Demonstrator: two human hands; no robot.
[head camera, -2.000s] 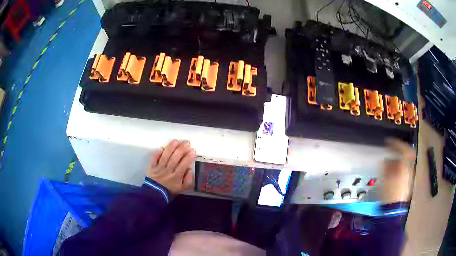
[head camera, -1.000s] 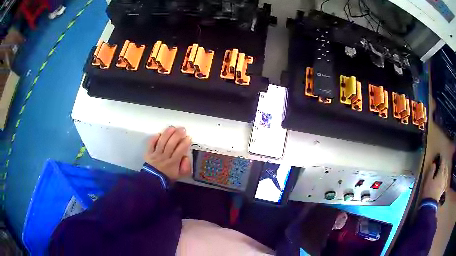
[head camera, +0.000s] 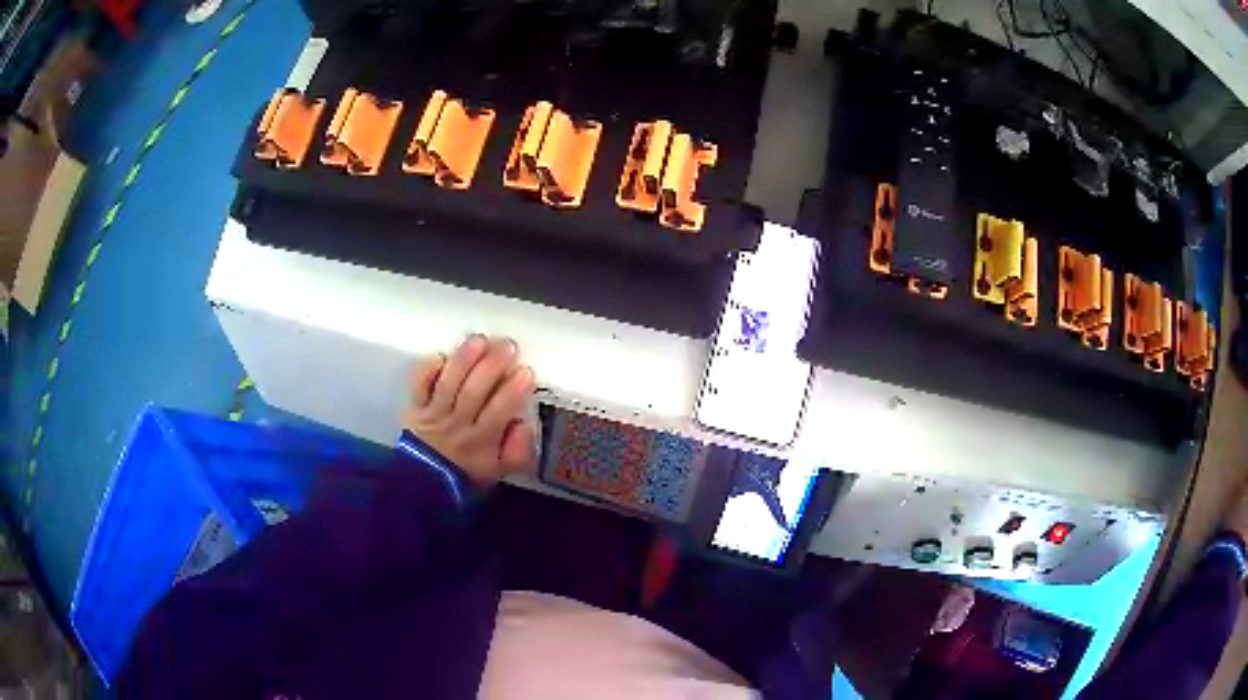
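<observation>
A black remote control (head camera: 928, 185) stands in the leftmost orange nest of the right station, its logo end toward me. The other right nests, one yellow (head camera: 1006, 260) and several orange (head camera: 1084, 294), hold no remote. The left station's orange nests (head camera: 452, 140) are empty. My left hand (head camera: 472, 399) rests on the machine's front edge, left of the reddish-blue panel, with nothing in it. My right hand is almost wholly cut off by the right edge; only its cuff and a sliver of skin show, so its grip is hidden.
A white-lit smartphone (head camera: 760, 335) lies between the stations. Below it are a bright display (head camera: 767, 509), green knobs (head camera: 979, 553) and a lit red switch (head camera: 1058, 533). A blue bin (head camera: 130, 540) stands lower left. Thin cables (head camera: 1036, 19) run behind the right station.
My right hand has moved from over the machine's right front to the bench at right, then mostly out of view. My left hand stays on the edge. The view has shifted slightly.
</observation>
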